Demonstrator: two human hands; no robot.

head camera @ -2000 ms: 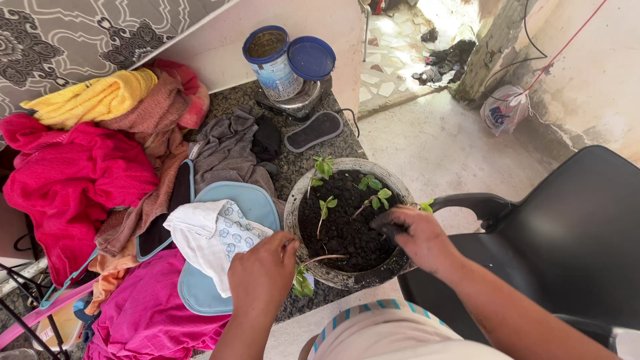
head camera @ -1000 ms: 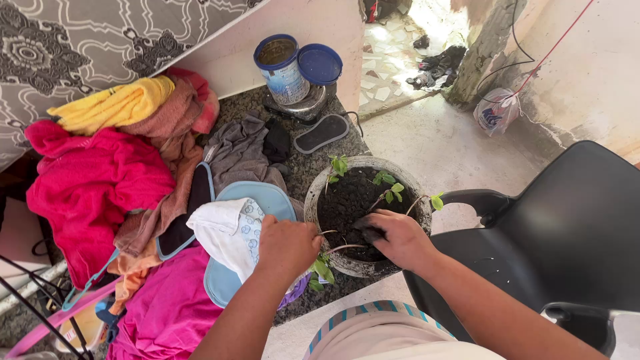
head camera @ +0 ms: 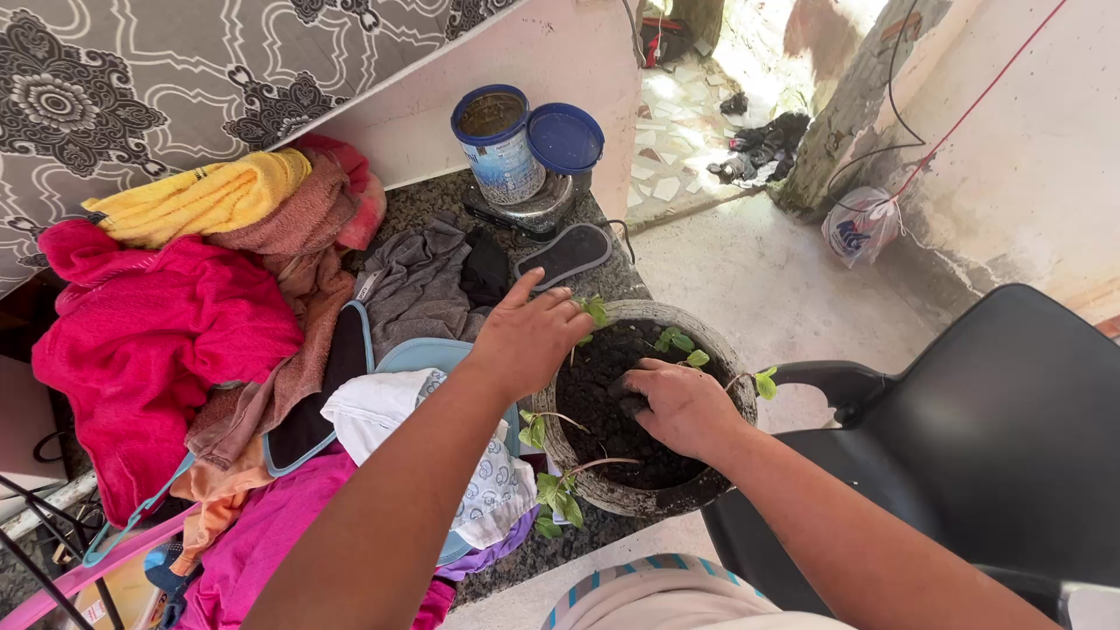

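A round, weathered pot (head camera: 652, 503) full of dark soil (head camera: 604, 385) stands at the edge of a granite counter. Several leafy green cuttings (head camera: 556, 494) grow around its rim, some leaning out over it. My right hand (head camera: 682, 407) is in the pot, its soil-stained fingertips pressed into the soil near the middle; whether they grip anything is hidden. My left hand (head camera: 534, 332) is over the pot's upper left rim, fingers spread, beside a cutting (head camera: 595, 311) there. I see nothing held in it.
Towels and clothes (head camera: 166, 324) are heaped on the counter (head camera: 612, 271) at left. Behind the pot are a dark oval pad (head camera: 564, 255) and a blue-lidded tin (head camera: 503, 157) on a small metal base. A black plastic chair (head camera: 954, 437) stands close at right. A plastic bag (head camera: 862, 226) hangs by the wall.
My left hand has moved from the pot's lower left side up to its upper left rim, and its fingers have spread. My right hand remains in the soil.
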